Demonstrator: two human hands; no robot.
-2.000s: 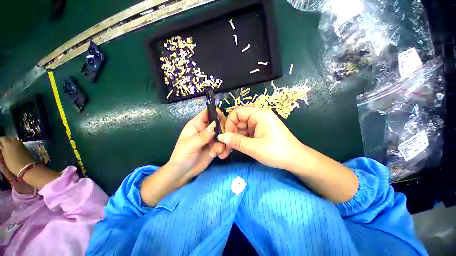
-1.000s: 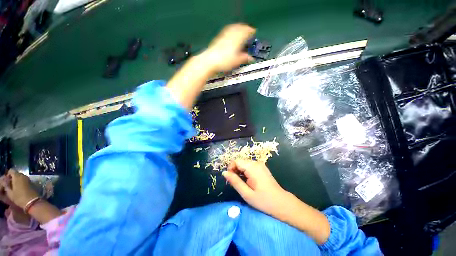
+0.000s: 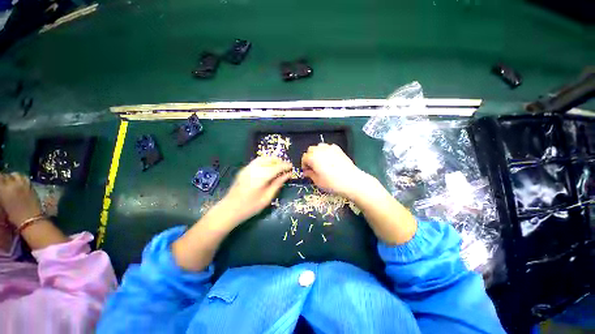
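Observation:
My left hand [image 3: 258, 186] and my right hand [image 3: 329, 168] meet over the lower edge of the black parts tray [image 3: 339, 138]. Their fingertips are close together; what they pinch is too small to tell. Small two-tone parts [image 3: 274, 145] are heaped in the tray's left side. Loose pale pins [image 3: 316, 202] lie in a pile just below the tray, with several strewn nearer me. A dark blue-black housing [image 3: 205, 179] lies on the bench left of my left hand.
Two housings [image 3: 149, 151] lie further left, near yellow tape [image 3: 112, 182]. Beyond the guide rail [image 3: 293, 109] lie more dark housings [image 3: 297, 70]. Clear parts bags [image 3: 424, 169] and a glossy black item [image 3: 538, 196] are right. A coworker's hand [image 3: 19, 199] is at left.
My left hand has come back from beyond the rail to the tray. My right hand has moved up from the pin pile to the tray. A housing now shows left of my left hand.

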